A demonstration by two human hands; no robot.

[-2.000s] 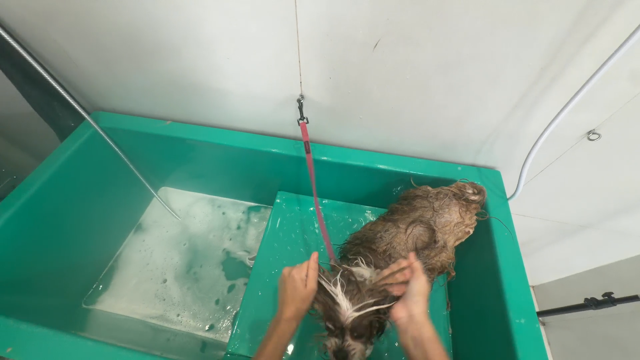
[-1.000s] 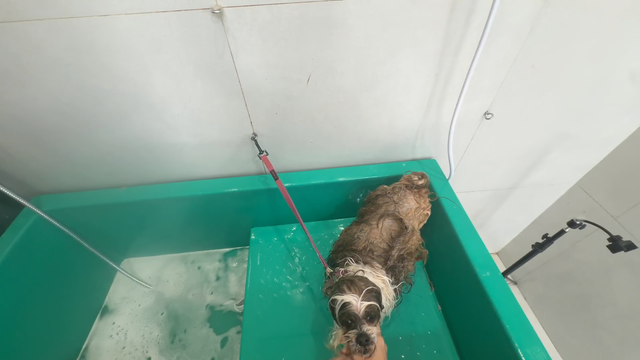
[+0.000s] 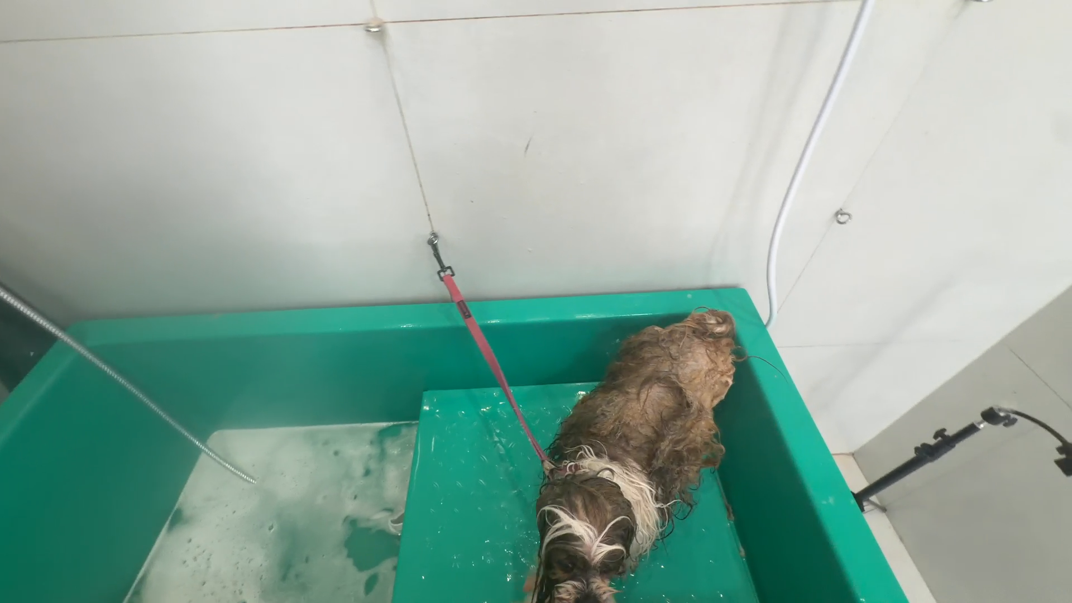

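A wet brown dog [image 3: 649, 419] with white streaks on its head and neck stands on the green raised platform [image 3: 469, 502] inside the tub, its head toward the bottom edge of the view. From its neck a pink leash [image 3: 490, 356] runs up to a metal clip [image 3: 437, 255] on a thin line on the wall. A small skin-toned patch shows beside the dog's muzzle; whether it is a fingertip, and of which hand, I cannot tell. Neither of my hands can be made out.
The green tub [image 3: 804, 435] has sudsy water [image 3: 276, 502] in its lower left part. A metal shower hose [image 3: 126, 385] hangs down at the left. A white hose [image 3: 804, 159] runs along the wall. A black jointed stand arm [image 3: 921, 456] is outside the tub at the right.
Two seconds ago both hands were at the sides of the dog's head; they have gone from there. The dog's face has come up toward the camera. The view has tilted up.
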